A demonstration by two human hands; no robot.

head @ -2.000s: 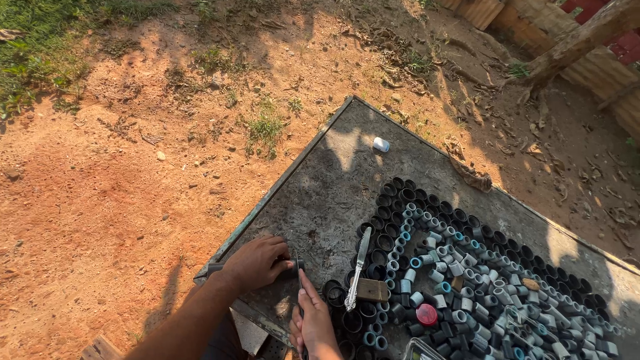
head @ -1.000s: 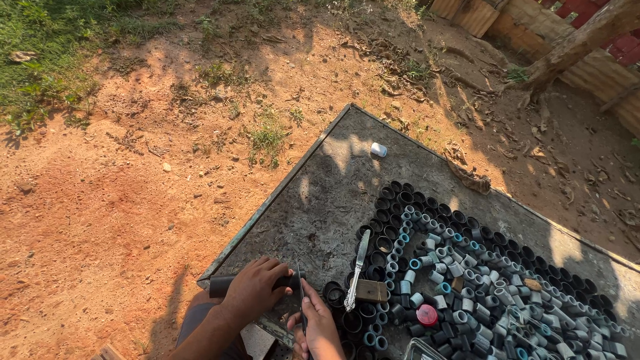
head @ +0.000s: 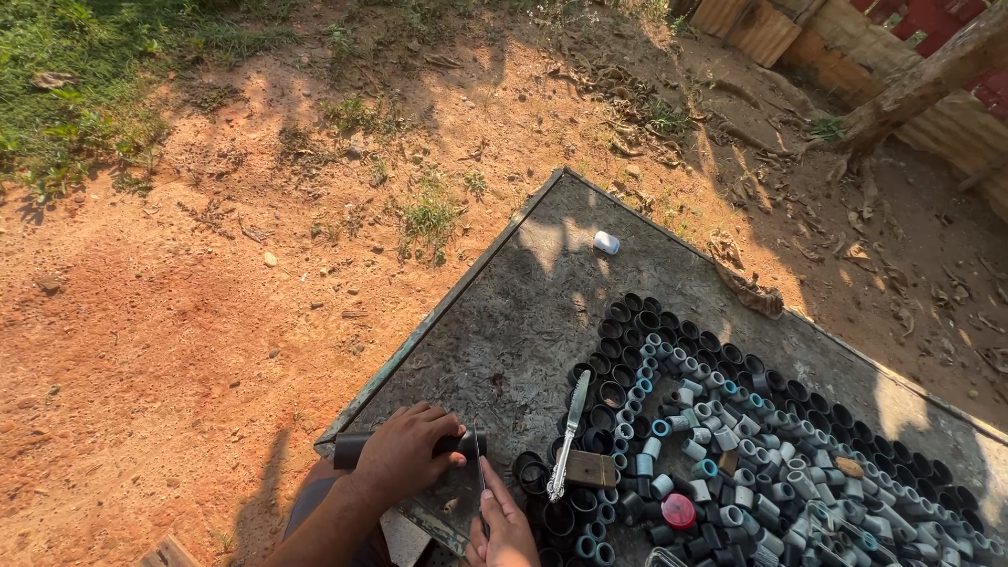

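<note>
A black plastic pipe lies near the table's left corner, with my left hand wrapped over it. My right hand grips a thin-bladed knife, its blade upright in view across the pipe's right end. Right of my hands, a serrated table knife with an ornate handle rests over black pipe rings and beside a small brown block. Many short gray and bluish pipe pieces are heaped inside rows of black rings. A red round lid sits among them.
The worn table has a raised edge. A small white cylinder lies near its far corner, and a dry curled leaf at its far edge. Beyond are reddish soil, grass, a tree trunk and a fence. A clear container shows at the bottom.
Two seconds ago my left hand covered more of the pipe; now its left end shows past my wrist. My right hand still holds the knife at the pipe's right end.
</note>
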